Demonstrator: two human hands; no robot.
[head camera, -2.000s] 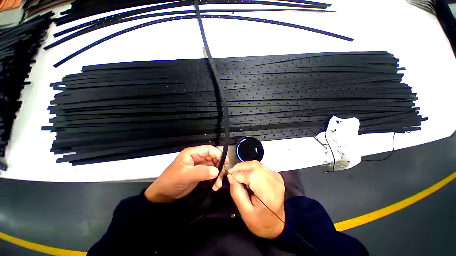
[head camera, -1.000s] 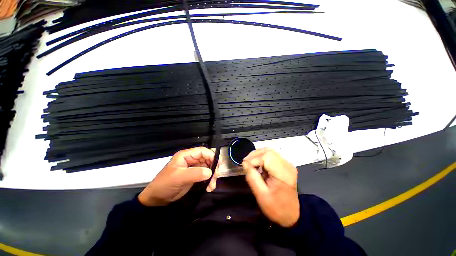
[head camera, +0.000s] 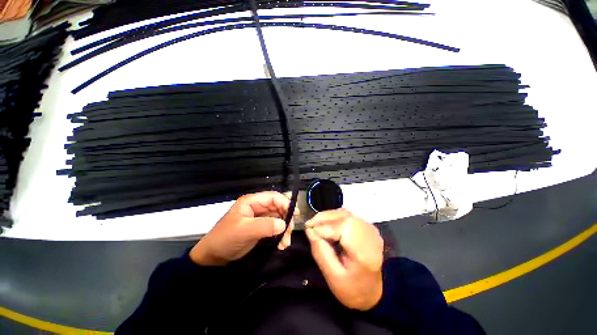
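Note:
My left hand (head camera: 245, 228) is shut on the lower end of a narrow black strap (head camera: 280, 105), pinched between thumb and fingers. The strap rises from the hand and crosses over the pile. My right hand (head camera: 348, 252) is just to the right of it, fingertips pinched and a little apart from the strap. The thin applicator hardly shows now; the fingers keep the same pinch as when its rod showed. A round paint pot (head camera: 325, 195), black inside with a shiny rim, stands at the table edge just beyond my right fingertips.
A wide pile of black perforated straps (head camera: 177, 141) lies ahead. Curved separate straps (head camera: 366, 33) lie beyond it. A crumpled white rag (head camera: 449, 183) with dark thin lines is right of the pot. A dense black strap bundle (head camera: 19, 91) is at the left, on the white table (head camera: 510, 29).
My right hand went from beside the strap to the pot and has come back towards the strap. The rod trailing from it earlier no longer shows. My left hand keeps its hold; the view shifted slightly.

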